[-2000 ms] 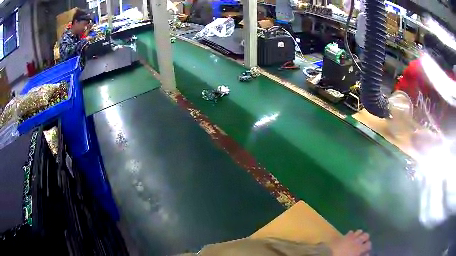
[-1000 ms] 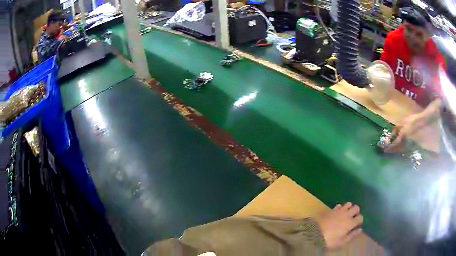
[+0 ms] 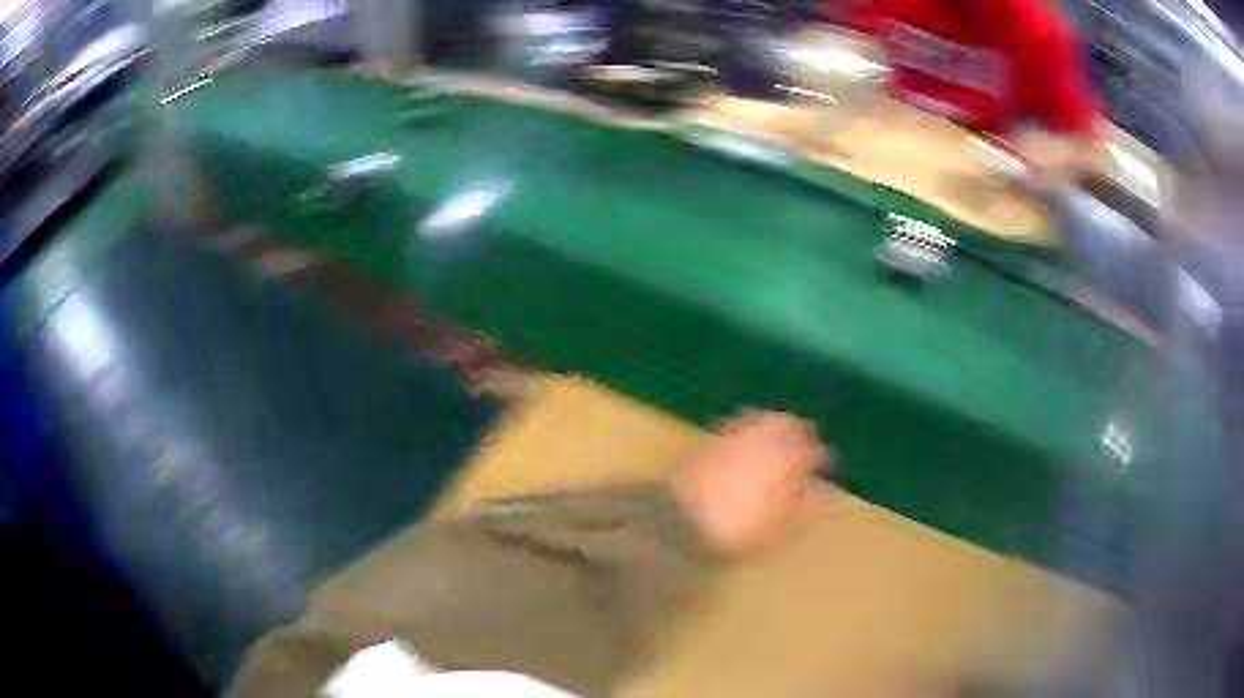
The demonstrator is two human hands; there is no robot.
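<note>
My left hand [image 3: 754,480] is blurred. It lies at the belt-side edge of the tan cardboard mat [image 3: 873,600], with its brown sleeve coming from the lower left. The fingers look bent, and whether they hold anything is not clear. My right hand is not in view. Beyond the mat, a blurred whitish assembly [image 3: 914,248] lies on the green conveyor belt [image 3: 655,273].
Another blurred assembly [image 3: 358,172] is on the belt at the left. A small whitish item [image 3: 1116,442] is at the right. A person in red [image 3: 982,68] is across the belt by another tan sheet [image 3: 846,143]. A white shape [image 3: 389,671] shows at the bottom edge.
The view has swung right and is blurred. More of the mat shows, and the blue bin at the left has mostly left the picture. My left hand appears further left in the picture.
</note>
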